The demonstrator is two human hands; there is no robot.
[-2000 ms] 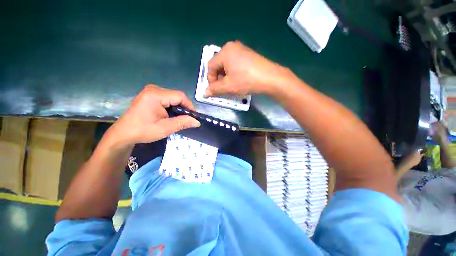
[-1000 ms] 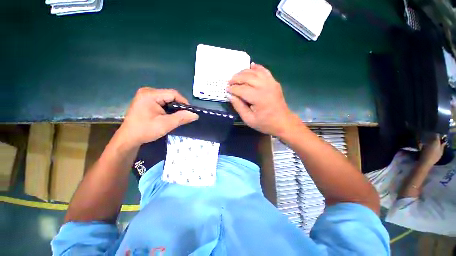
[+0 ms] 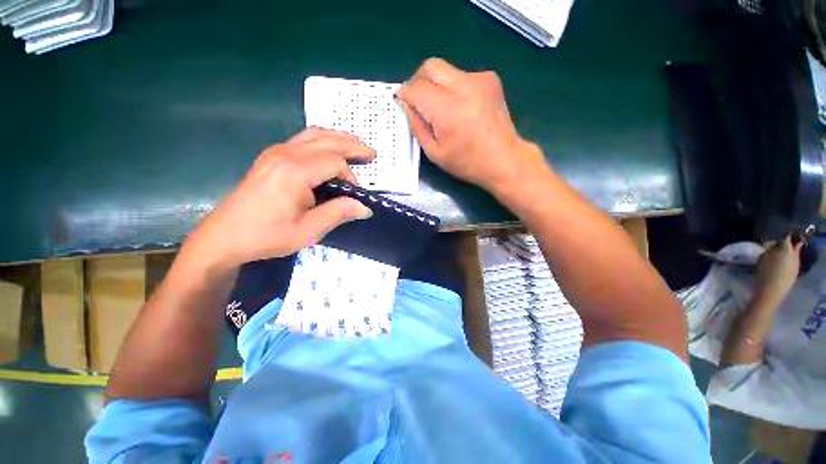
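A white cover (image 3: pixel 371 118) with a grid of tiny holes lies on the green bench in front of me. My left hand (image 3: pixel 303 190) holds the black pad sheet (image 3: pixel 385 227), a row of white marks along its edge, and its fingertips rest on the cover's lower left part. The printed backing paper (image 3: pixel 340 294) hangs from the sheet over my lap. My right hand (image 3: pixel 462 118) has thumb and fingertips pinched together at the cover's upper right corner. Whether a small pad is between them is hidden.
Stacks of white covers lie at the far left (image 3: pixel 63 20) and top right (image 3: pixel 534 16). An open carton (image 3: pixel 477 299) of covers is below the bench. Brown cardboard (image 3: pixel 116 313) is below left. Another person's arm (image 3: pixel 765 290) is at right.
The cover now shows its holed grid and lies slightly further left. My right hand has moved from its lower right side to its upper right corner. My left fingers have reached onto the cover.
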